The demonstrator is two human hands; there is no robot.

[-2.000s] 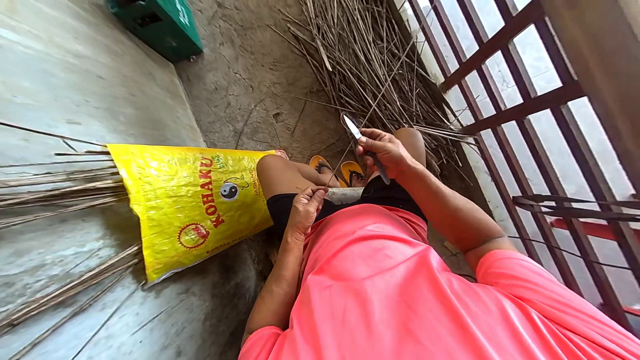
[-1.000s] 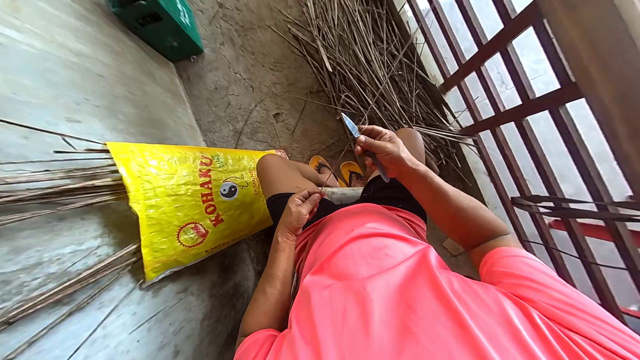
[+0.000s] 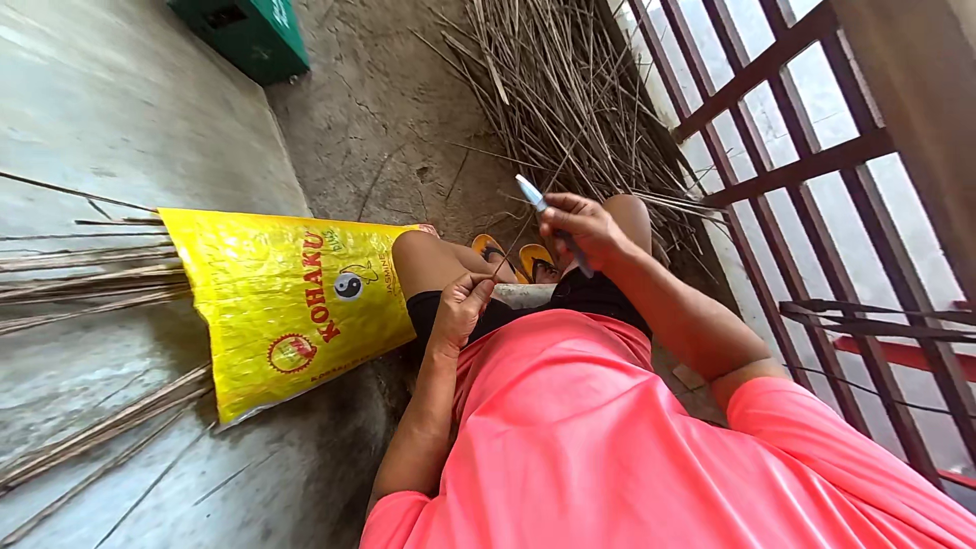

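Note:
My right hand (image 3: 583, 229) is closed round a knife (image 3: 531, 192), whose pale blade points up and to the left while the dark handle shows below the palm. Over my lap, my left hand (image 3: 463, 305) pinches a thin dry stick (image 3: 512, 250) between thumb and fingers. That stick slants up toward the knife; whether it touches the blade I cannot tell. Beyond my knees lies a large pile of thin dry sticks (image 3: 572, 99) on the floor. A yellow printed sack (image 3: 267, 305) is at my left, with longer dry stalks (image 3: 99, 282) reaching out past its edge.
A green crate (image 3: 259, 38) stands at the upper left by the pale concrete wall (image 3: 137, 99). Brown metal bars (image 3: 801, 168) run along the right side. My feet, in yellow sandals (image 3: 536, 263), rest on the rough floor (image 3: 381, 122) near the pile.
A thin stick now shows rising from my left hand, where none was plain before. The knife remains in my right hand, and the sack and pile have stayed put.

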